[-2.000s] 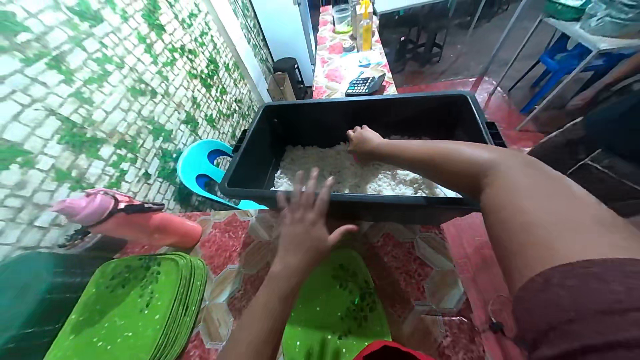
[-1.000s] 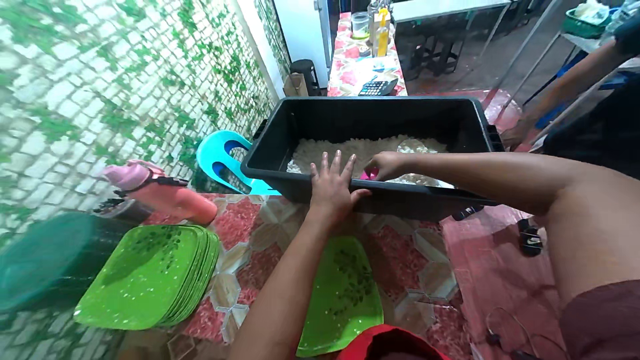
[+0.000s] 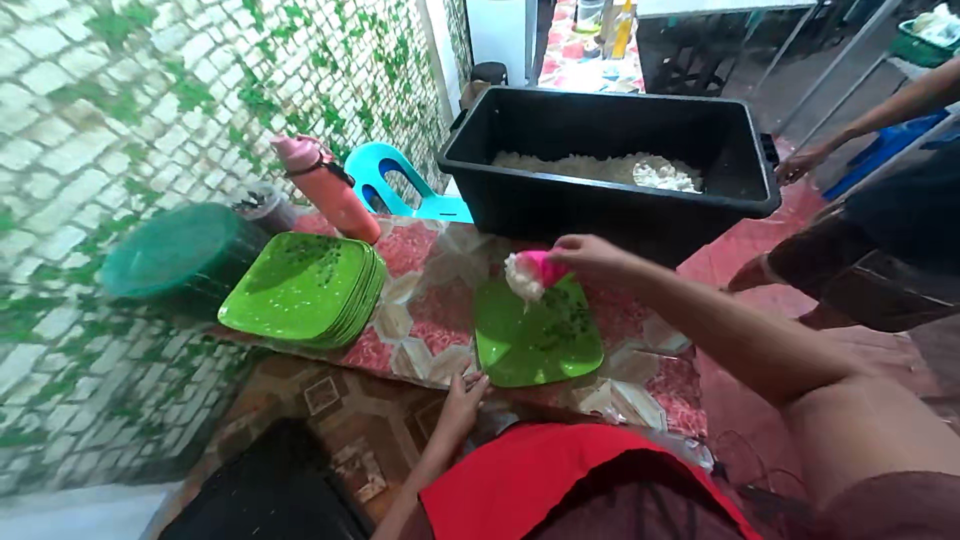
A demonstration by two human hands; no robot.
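My right hand (image 3: 589, 253) grips a pink cup (image 3: 545, 266) tilted over a green plate, with cooked rice (image 3: 523, 279) bulging from its mouth. Beneath it, the single green plate (image 3: 536, 337) with a dark leaf pattern lies on the patterned tablecloth. My left hand (image 3: 469, 382) is at that plate's near left corner, fingertips at its rim; whether they pinch it is unclear. Behind the plate stands a deep black plastic tub (image 3: 600, 199) with more rice (image 3: 664, 174) inside. To the left is a stack of green plates (image 3: 300, 289).
A pink tumbler (image 3: 330, 187) and a green-lidded container (image 3: 176, 251) stand beside the stack. A turquoise plastic chair (image 3: 405, 184) is behind the table. At the right, another person's hand (image 3: 802, 161) is near the tub's end. A black object (image 3: 270, 487) sits at lower left.
My right hand has come out of the tub with the pink cup and rice, over the plate. My left hand has moved from the tub's near rim down to the plate's corner.
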